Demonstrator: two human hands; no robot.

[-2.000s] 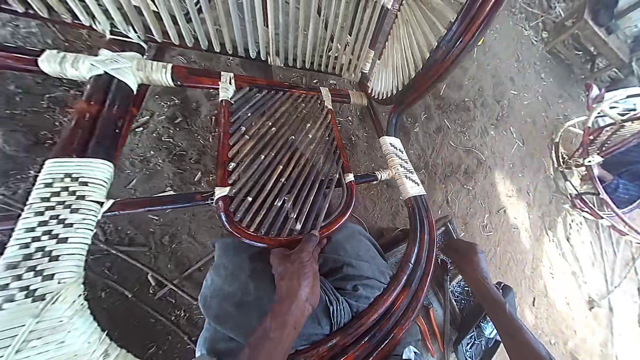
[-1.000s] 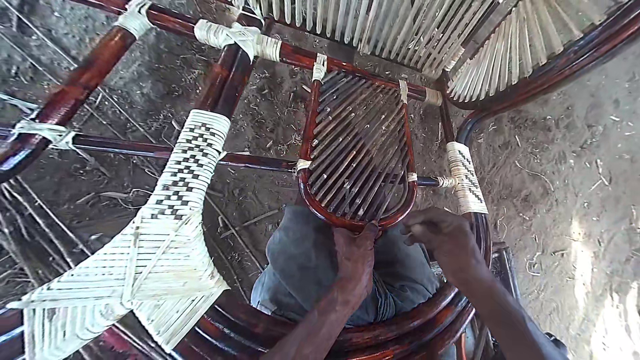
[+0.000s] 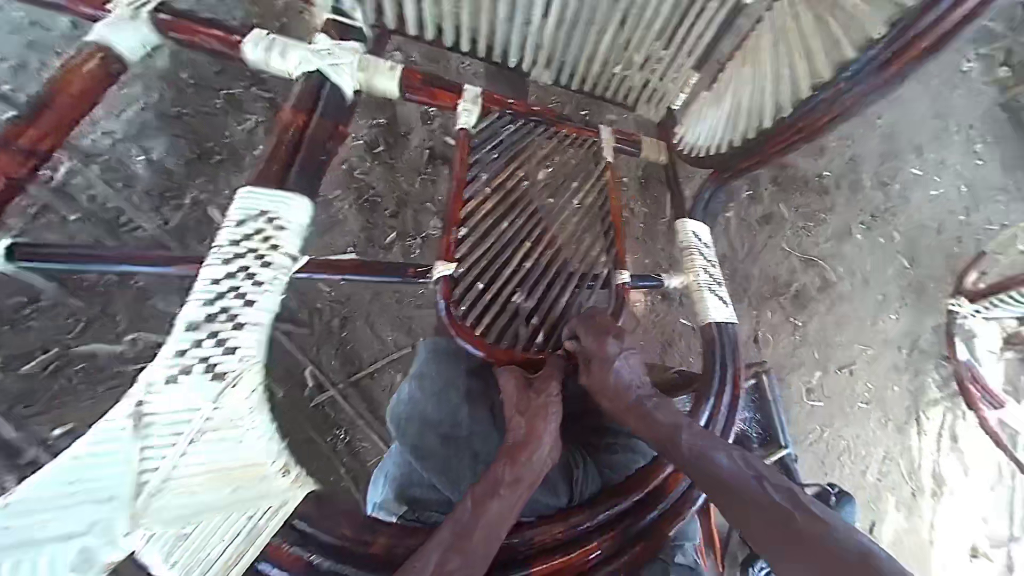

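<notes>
A U-shaped panel of diagonal cane slats [image 3: 536, 232] in a red-brown cane frame is bound with pale strips to the crossbars of a large cane furniture frame. My left hand [image 3: 532, 400] grips the rounded lower end of the panel's frame from below. Against the lower right of the slats is my right hand [image 3: 600, 348], fingers bent close together beside the left hand. Whether it pinches a small piece there is hidden by the fingers. Pale binding with a dark checkered weave [image 3: 252, 280] wraps the thick post at the left, and another patterned wrap [image 3: 706, 272] is on the right curve.
Thick curved cane poles [image 3: 608, 520] pass below my forearms. A slatted pale panel [image 3: 552, 40] spans the top. A tool or container with dark parts [image 3: 772, 424] lies right of the curve. Another cane piece [image 3: 984, 352] stands at the far right. Thin sticks lie on the dirt floor.
My right hand has come from the container at the right to the panel's lower end, beside my left hand. The left hand stays at that end. The view has shifted left.
</notes>
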